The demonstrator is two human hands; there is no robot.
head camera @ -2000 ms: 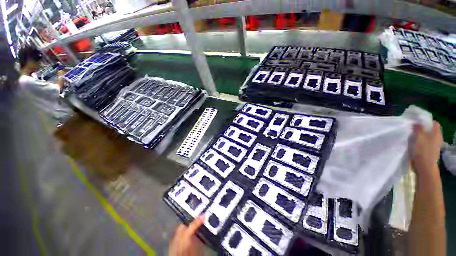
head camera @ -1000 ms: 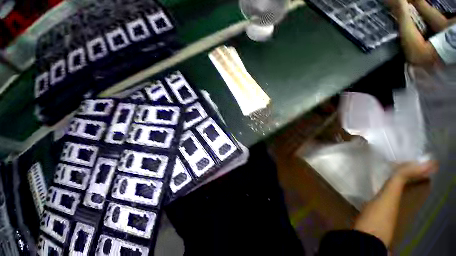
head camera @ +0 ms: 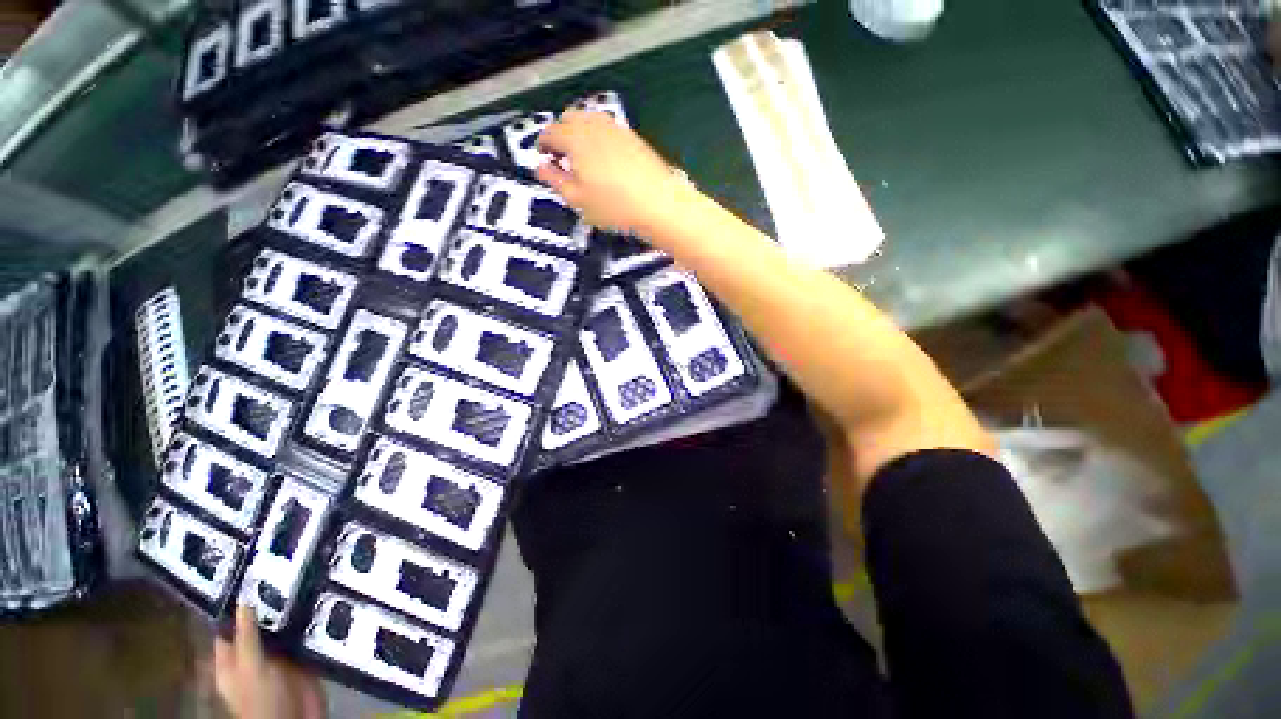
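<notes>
A black blister tray (head camera: 302, 471) full of silver-white phone frames (head camera: 485, 347) lies tilted over a second black tray (head camera: 614, 430) that also holds frames. My left hand (head camera: 267, 677) is at the near left corner of the upper tray, thumb on its edge, fingers hidden below. My right hand (head camera: 601, 166) is at the far right edge of the upper tray, fingers bent over the frames there; its fingertips are partly hidden, so its grip is unclear.
A white release sheet (head camera: 801, 155) lies on the green bench (head camera: 983, 155). A narrow sticker sheet (head camera: 162, 358) is left of the trays. Tray stacks stand behind (head camera: 225, 134) and left (head camera: 42, 436). A brown carton (head camera: 1173, 492) holds white film (head camera: 1082, 492). A white fan base (head camera: 896, 14) is at the top.
My right hand has let go of the translucent film, which now lies in the carton, and has moved to the trays' far edge. My left hand has come back into view at the near corner.
</notes>
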